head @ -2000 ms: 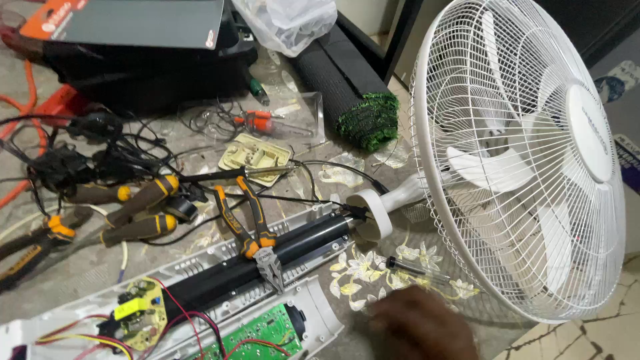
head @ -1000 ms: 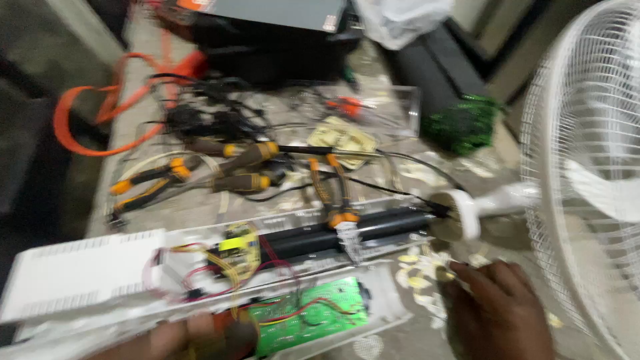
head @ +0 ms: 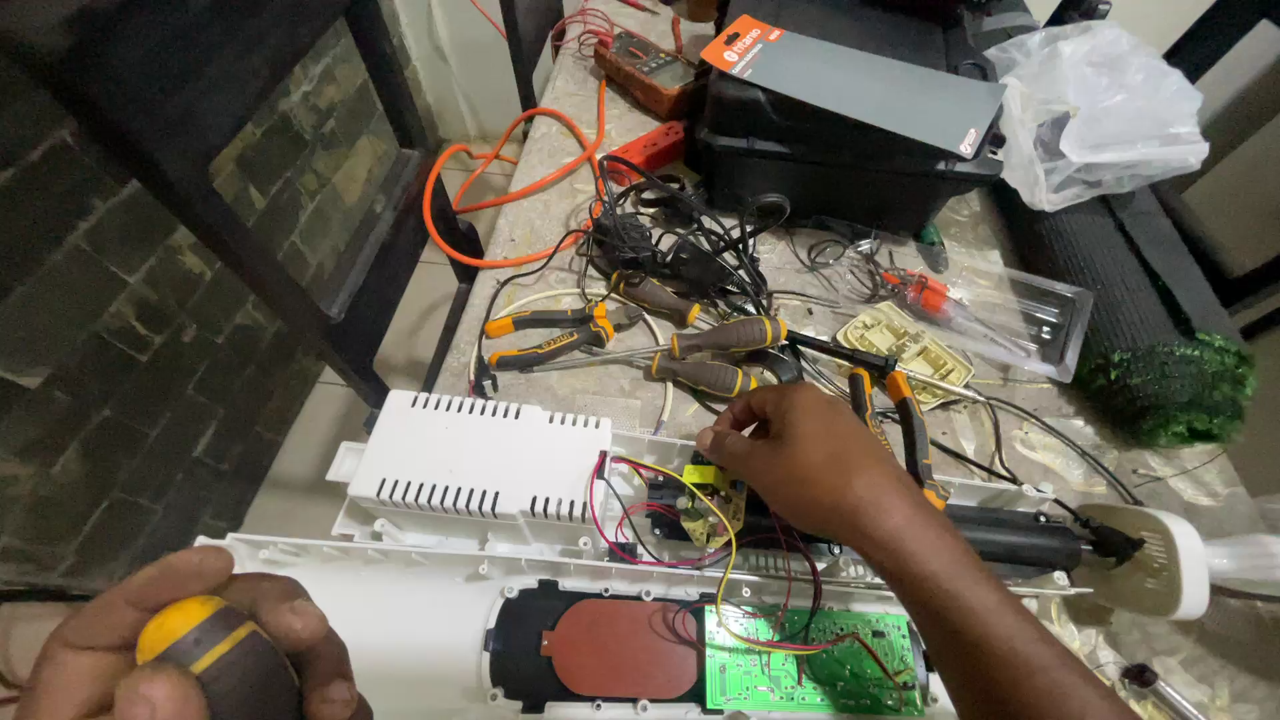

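Note:
My left hand [head: 190,640] grips a screwdriver by its grey and yellow handle [head: 215,655] at the lower left; the tip is out of sight. My right hand [head: 790,450] is at the small yellowish circuit board [head: 712,505], fingers bent at its upper edge; whether they pinch anything is hidden. The board sits in an open white plastic housing [head: 380,525] beside a black tube [head: 1000,538]. Colored wires link it to a green circuit board [head: 810,660] in the nearer housing half [head: 380,620], next to a reddish-brown oval panel [head: 625,648]. A vented white cover [head: 490,455] lies at left.
Behind lie cutting pliers [head: 550,335], several screwdrivers [head: 730,338], orange-handled pliers [head: 912,440], tangled black cables [head: 670,240], a beige plastic part [head: 915,345] and a clear plastic tray [head: 1050,320]. Farther back are a multimeter [head: 650,75], black case [head: 830,150], plastic bag [head: 1100,115] and rolled artificial turf [head: 1160,390].
My right hand has moved left from beside the fan's neck to the small circuit board. My left hand has come into view, now with a screwdriver handle in it. The view has shifted left.

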